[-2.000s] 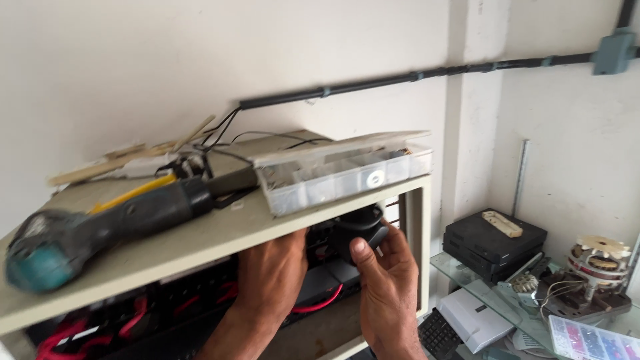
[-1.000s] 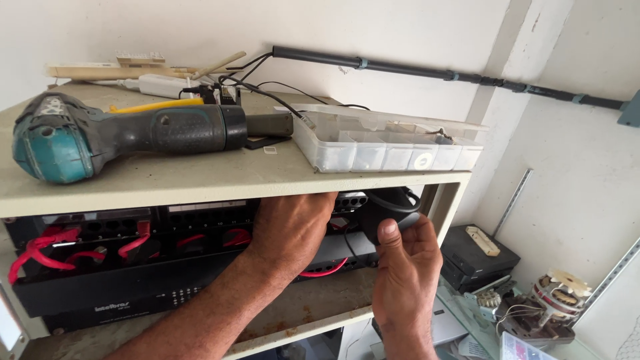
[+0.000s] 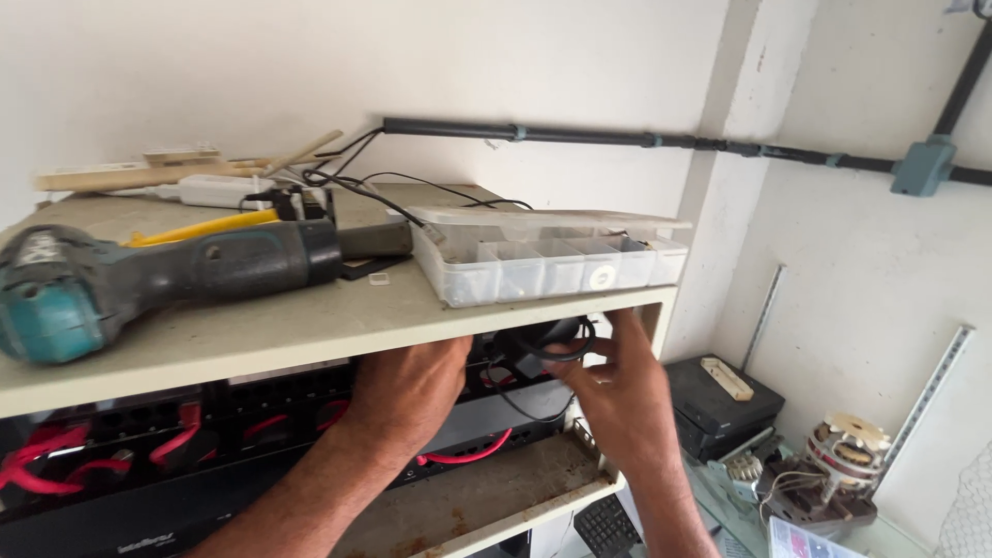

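Observation:
My left hand (image 3: 415, 387) reaches into the upper front of a beige metal rack cabinet (image 3: 341, 345), its fingertips hidden behind the top edge. Just right of it, my right hand (image 3: 620, 380) holds a black cable (image 3: 577, 349) between thumb and fingers, beside a black device (image 3: 535, 341) inside the cabinet. A thin black cord hangs in a loop below that device. Red network cables (image 3: 182, 434) run along the black rack panels, and a black rack unit (image 3: 155, 504) sits beneath them.
On the cabinet top lie a teal and black cordless power tool (image 3: 178, 271), a clear compartment box (image 3: 542, 271) with its lid raised, a yellow-handled tool (image 3: 205, 227) and loose cables. At the right are a black box (image 3: 721, 411) and a motor part (image 3: 841, 457).
My right hand has moved from gripping the black device's side to its cable, with fingers raised under the cabinet top. My left hand stays inside the cabinet. The view has shifted.

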